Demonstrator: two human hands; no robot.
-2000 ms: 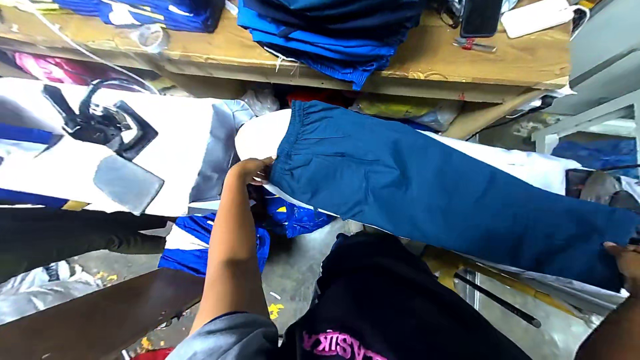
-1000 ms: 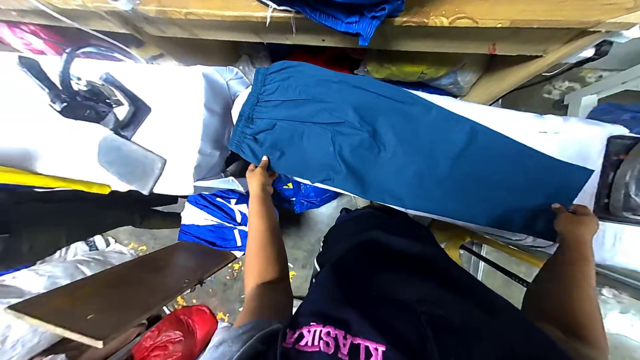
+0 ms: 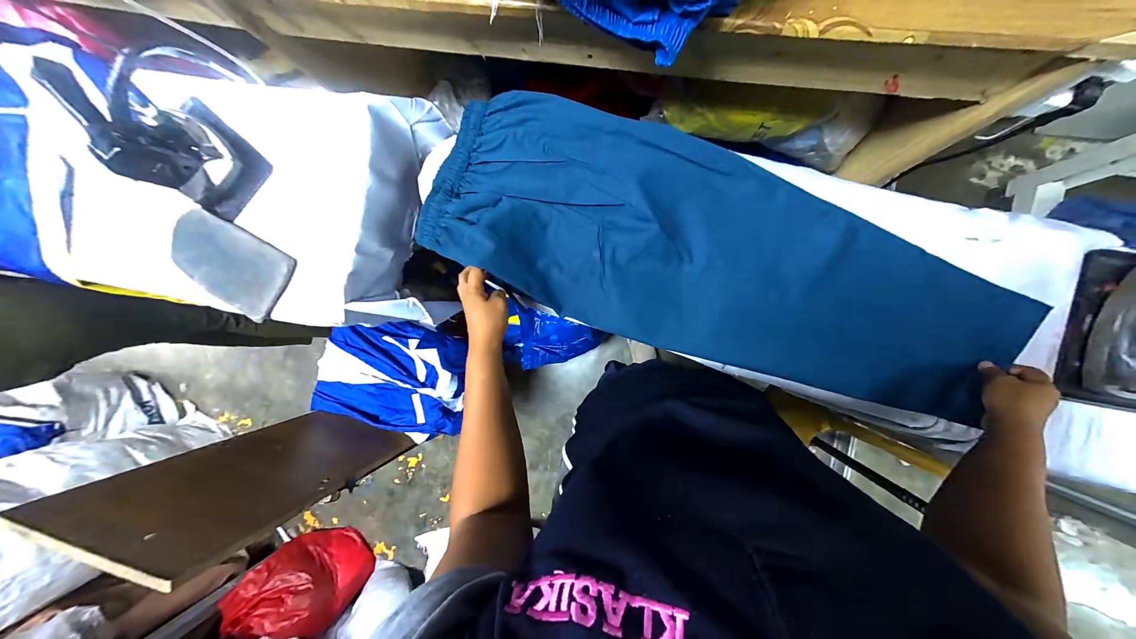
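Teal trousers [image 3: 710,257] with an elastic waistband lie folded lengthwise on a narrow white-covered ironing board [image 3: 887,213], the waistband at the left and the leg hem at the right. My left hand [image 3: 484,302] pinches the near edge of the cloth a little right of the waistband. My right hand [image 3: 1019,395] grips the near corner of the hem. At the board's right end sits a clothes iron [image 3: 1109,328], partly cut off by the frame edge.
Another iron-like appliance [image 3: 160,151] and a grey pad [image 3: 232,262] rest on the white surface at left. A wooden shelf [image 3: 799,53] runs along the far side. Below are a brown board [image 3: 213,488], a red plastic bag [image 3: 302,581] and blue-white cloth [image 3: 390,373].
My right hand and the hem have moved left, away from the frame's right edge, since the oldest frame. Both hands have kept hold of the trousers. The view has shifted.
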